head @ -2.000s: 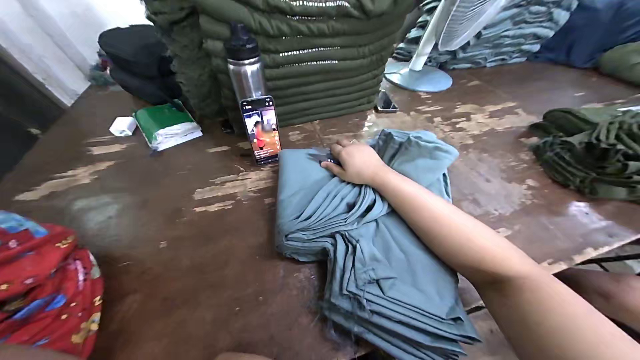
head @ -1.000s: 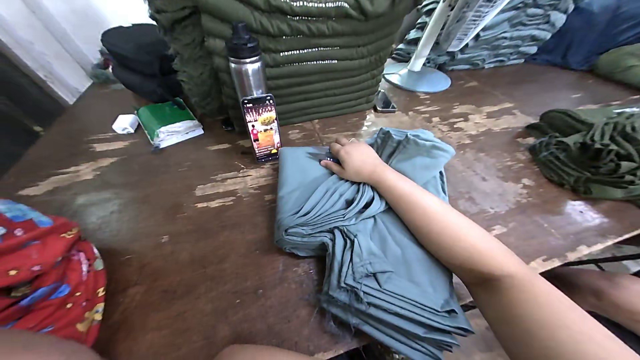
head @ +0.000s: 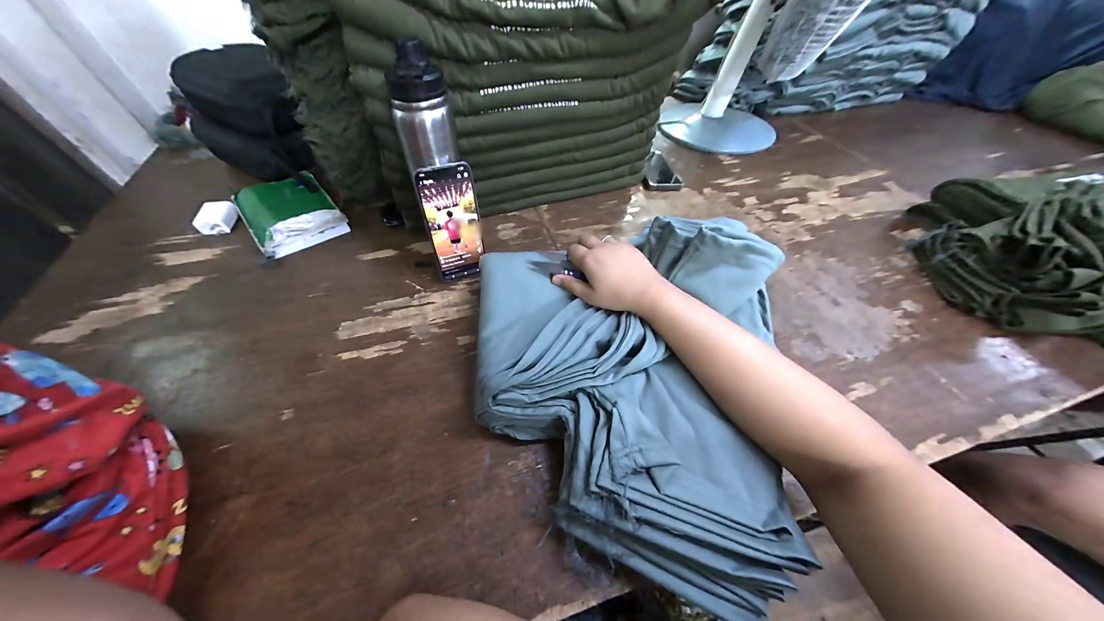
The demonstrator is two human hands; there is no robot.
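A folded pile of grey-blue cloth pieces (head: 552, 345) lies on the worn brown wooden table (head: 345, 448), its layered raw edges hanging over the front edge. My right hand (head: 611, 274) rests on the upper part of the pile, its fingers curled over a small dark object (head: 565, 269) that bears some marks; its kind is mostly hidden. Just left of the pile's far corner, a smartphone (head: 450, 221) with a lit screen leans upright against a steel water bottle (head: 423, 116) with a black lid. My left hand is out of view.
Behind the bottle rises a tall stack of dark green garments (head: 552, 129). A green-covered book (head: 285, 211) and a white adapter (head: 215, 217) lie at left. A fan base (head: 718, 129), another phone (head: 662, 172) and green cloth (head: 1026, 250) are farther right. Red patterned fabric (head: 86, 466) is at lower left.
The picture on the propped phone's screen has changed. My right hand stays on the grey-blue pile, and the fan's head has turned.
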